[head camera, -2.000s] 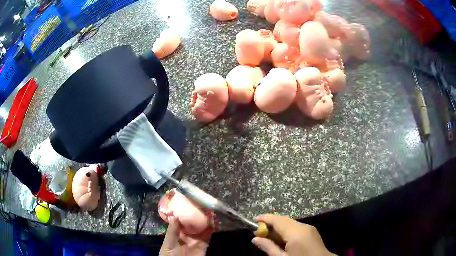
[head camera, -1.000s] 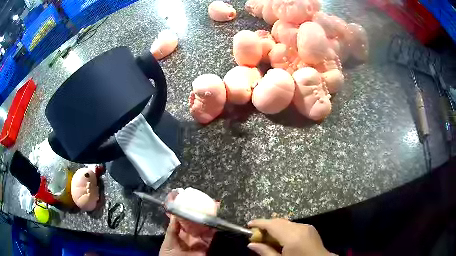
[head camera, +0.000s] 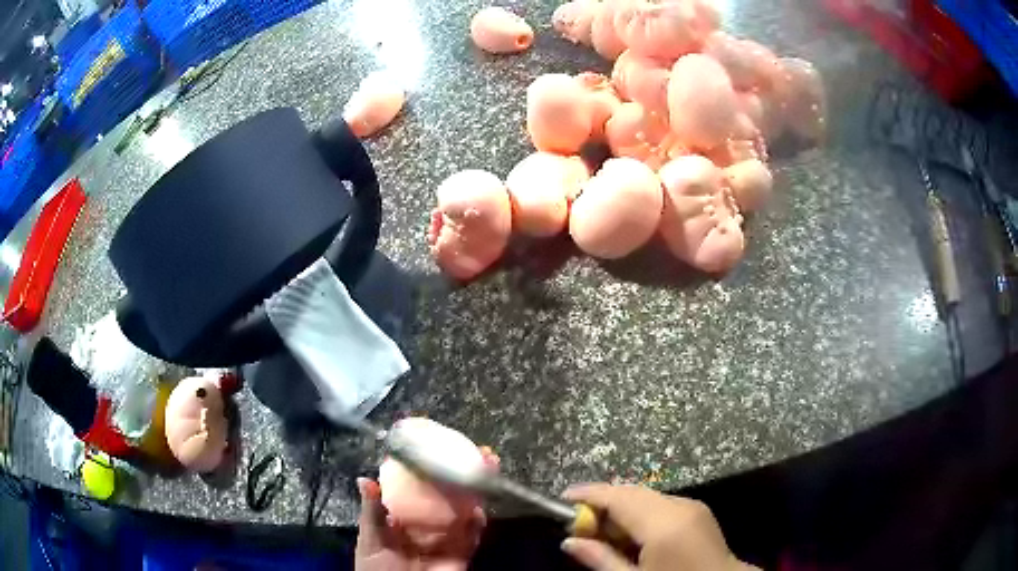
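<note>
A pink toy part (head camera: 430, 507) is in my left hand (head camera: 385, 544) at the bottom centre, at the bench's front edge. My right hand (head camera: 647, 530) holds a long silver hand tool (head camera: 491, 483) by its yellowish wooden handle. The tool's barrel crosses over the top of the pink part; whether it touches is unclear. Its narrow tip points left, near the lower end of a white cloth (head camera: 338, 340). The cloth hangs from a large black handled object (head camera: 229, 229). My left fingers are partly hidden by the part.
A pile of pink toy parts (head camera: 620, 206) lies at the back centre. A dark-eyed pink piece (head camera: 197, 424), black scissors (head camera: 265, 480) and a yellow-green round item (head camera: 98, 476) lie left. A red tray (head camera: 45, 254) is at far left. Spare tools (head camera: 943, 240) lie right.
The pink part in my left hand has been turned and now shows a smooth rounded side. The tool tip has shifted away from the cloth, then back near its lower end.
</note>
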